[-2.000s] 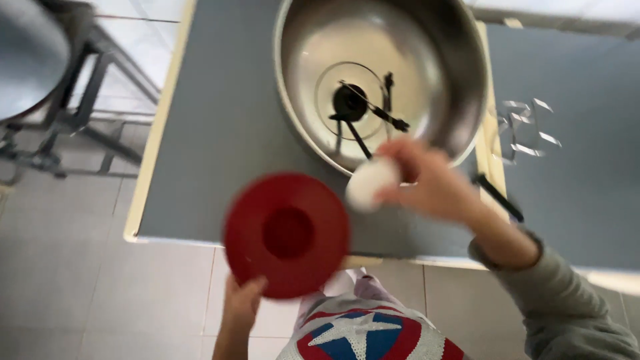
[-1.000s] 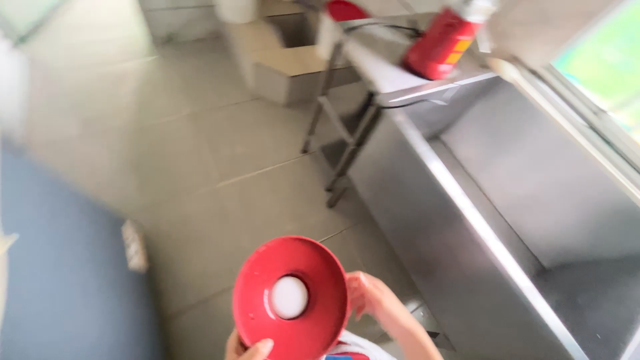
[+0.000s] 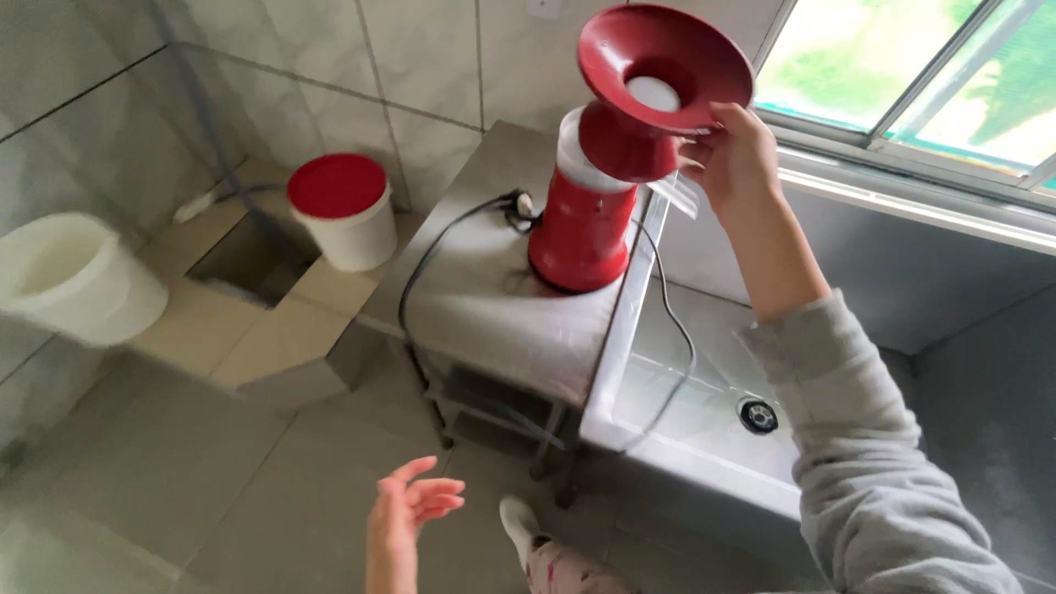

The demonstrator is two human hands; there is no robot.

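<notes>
My right hand (image 3: 734, 157) grips the rim of a red plastic funnel-shaped lid (image 3: 602, 49), with a round white piece (image 3: 652, 93) in its central opening. The red part is over the white collar of a red electric appliance (image 3: 582, 223), perhaps a juicer; whether the two touch cannot be told. A white spout (image 3: 675, 198) sticks out at the appliance's right. My left hand (image 3: 412, 495) holds nothing, fingers apart, low in the view above the floor.
The appliance stands on a small steel table (image 3: 495, 305) with a black cord (image 3: 404, 289). A steel sink (image 3: 610, 421) adjoins at the right, under a window (image 3: 874, 74). At the left are a white bucket (image 3: 74, 280), a red-lidded tub (image 3: 363, 235) and a square floor opening (image 3: 256, 256).
The view has swung from a table with a steel bowl to the sink corner. The white piece, earlier in my right hand, sits in the red part. My left hand has let go of the red part.
</notes>
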